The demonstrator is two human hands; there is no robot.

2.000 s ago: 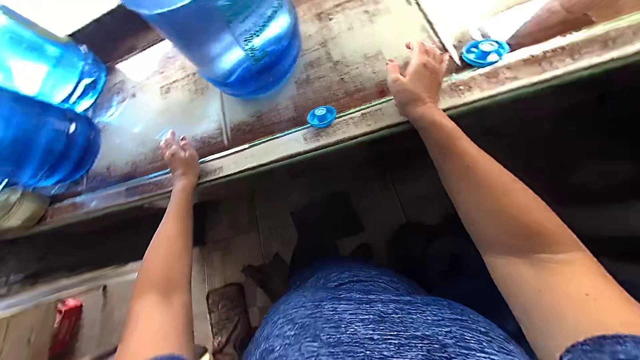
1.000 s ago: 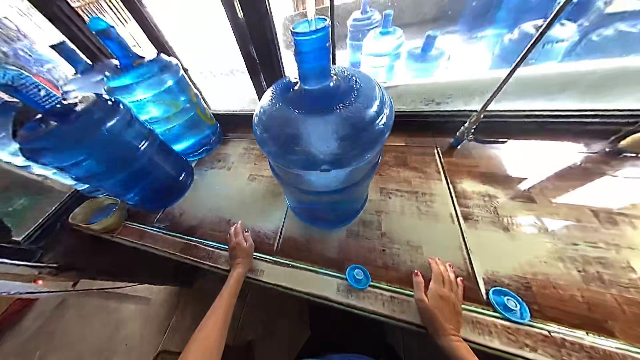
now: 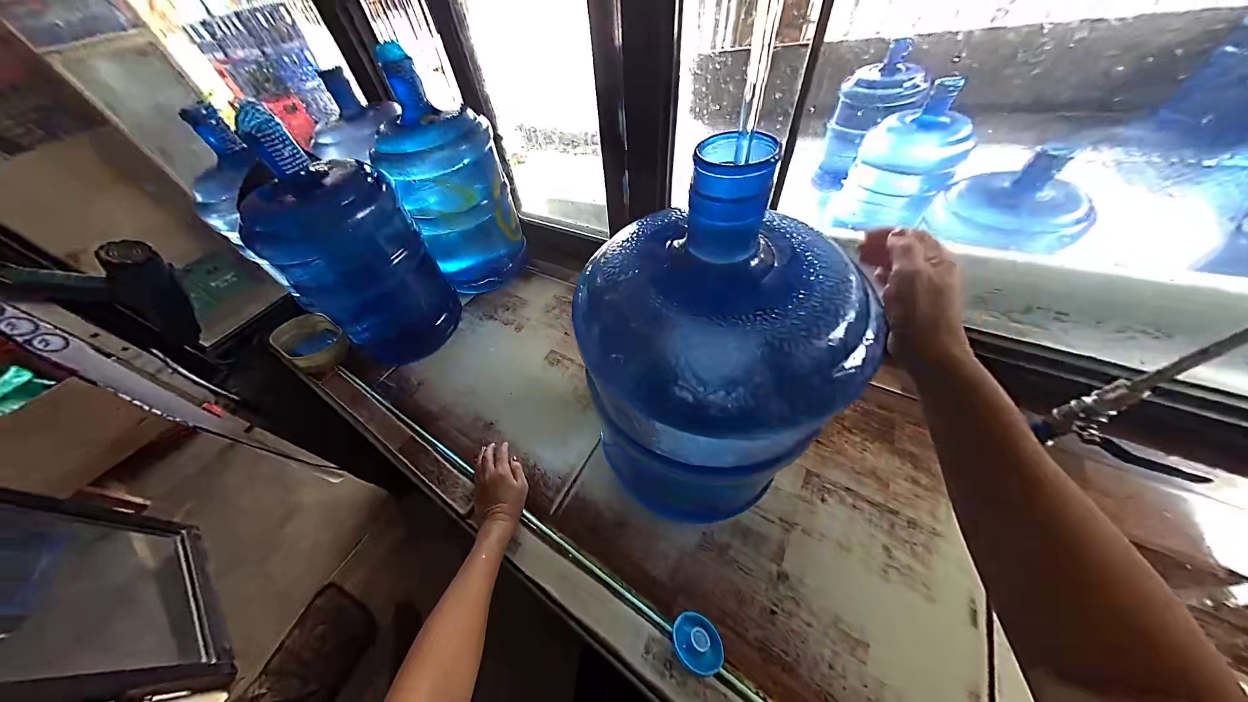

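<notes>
A large blue plastic water jug (image 3: 721,361) stands upright on the worn tiled counter (image 3: 507,341), its neck uncapped beneath a stream of water (image 3: 756,88). My left hand (image 3: 500,483) rests on the counter's front edge, left of the jug, holding nothing. My right hand (image 3: 916,283) is raised beside the jug's right shoulder, fingers partly bent; whether it touches the jug I cannot tell. A round blue plastic cap (image 3: 698,643) lies on the front edge, nearer to me than the jug.
Several capped blue jugs (image 3: 341,253) stand at the left beside a small bowl (image 3: 309,341). More jugs (image 3: 907,146) show beyond the window (image 3: 1014,195). A dark window frame (image 3: 639,117) rises behind the filling jug. A rod (image 3: 1150,385) slants at the right.
My right hand has left the counter's front edge and risen to the jug's right side. My left hand stays at the edge. The view has turned, and the second cap has dropped out of it.
</notes>
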